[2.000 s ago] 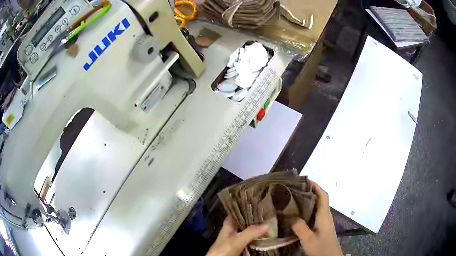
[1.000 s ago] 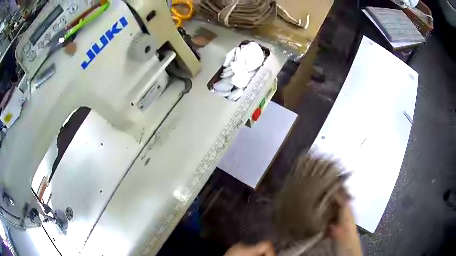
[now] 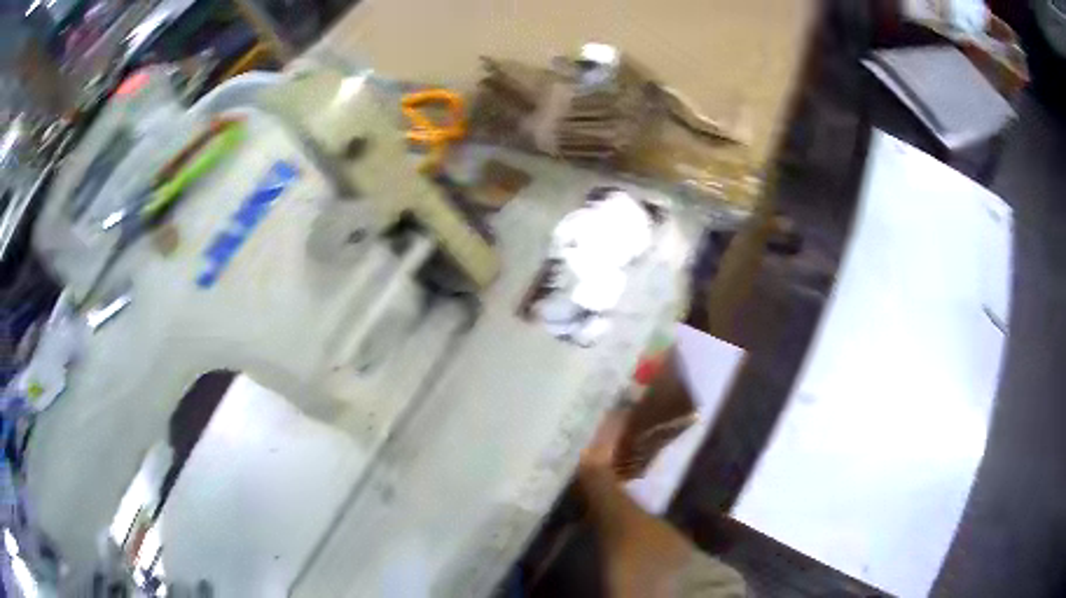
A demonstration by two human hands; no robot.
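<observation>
The view is blurred. One hand, which looks like my right hand (image 3: 606,453), reaches up from the bottom beside the front edge of the machine table. Its fingers are at the left side of a brown bundle of cut pieces (image 3: 657,423) and appear closed on it. The bundle is over the small pale board (image 3: 711,371), just below the red and green switch. The sleeve end shows at the bottom. My left hand is not in view.
The cream JUKI sewing machine (image 3: 275,280) fills the left. White small pieces (image 3: 602,251) lie in the table recess. Orange-handled scissors (image 3: 435,119) and another brown bundle (image 3: 573,111) lie behind, near cardboard (image 3: 655,35). A long white board (image 3: 894,374) stands right.
The bundle has moved up and left, from beside the long white board to the table edge. My left hand has left the picture. The machine sits lower in view.
</observation>
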